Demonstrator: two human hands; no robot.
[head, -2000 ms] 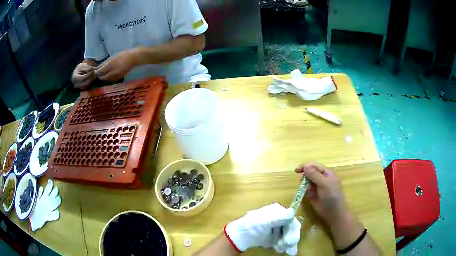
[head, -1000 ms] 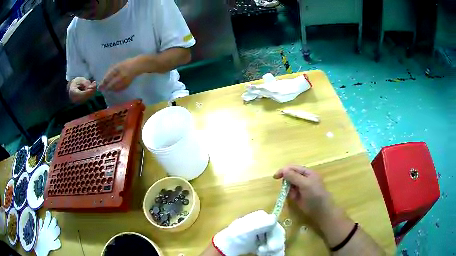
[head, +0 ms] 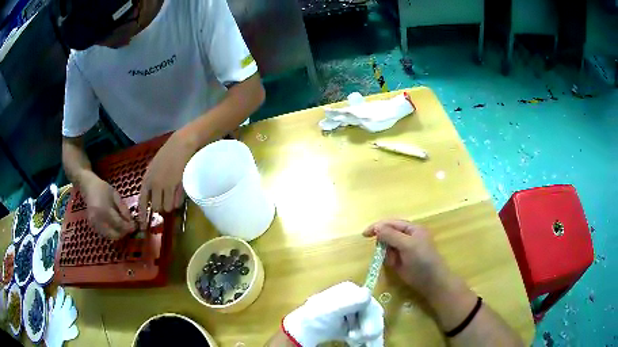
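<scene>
A slim pale green patterned strip, perhaps a knife or tweezers, runs between my hands above the yellow table. My left hand, in a white glove with a red cuff edge, is closed around its lower end. My bare right hand pinches its upper end between thumb and fingers. Any small part inside the glove is hidden. A cream tub of dark and silvery discs stands left of my gloved hand. Small clear rings lie on the table beside my right wrist.
A white bucket stands behind the tub. A dark-filled bowl is at the bottom edge. A red-brown perforated tray and plates are left. Crumpled gloves and a white stick lie far back. A red stool is right.
The person opposite has lowered both hands from chest height onto the perforated tray and leans forward. The view has shifted. My hands keep nearly the same hold on the strip.
</scene>
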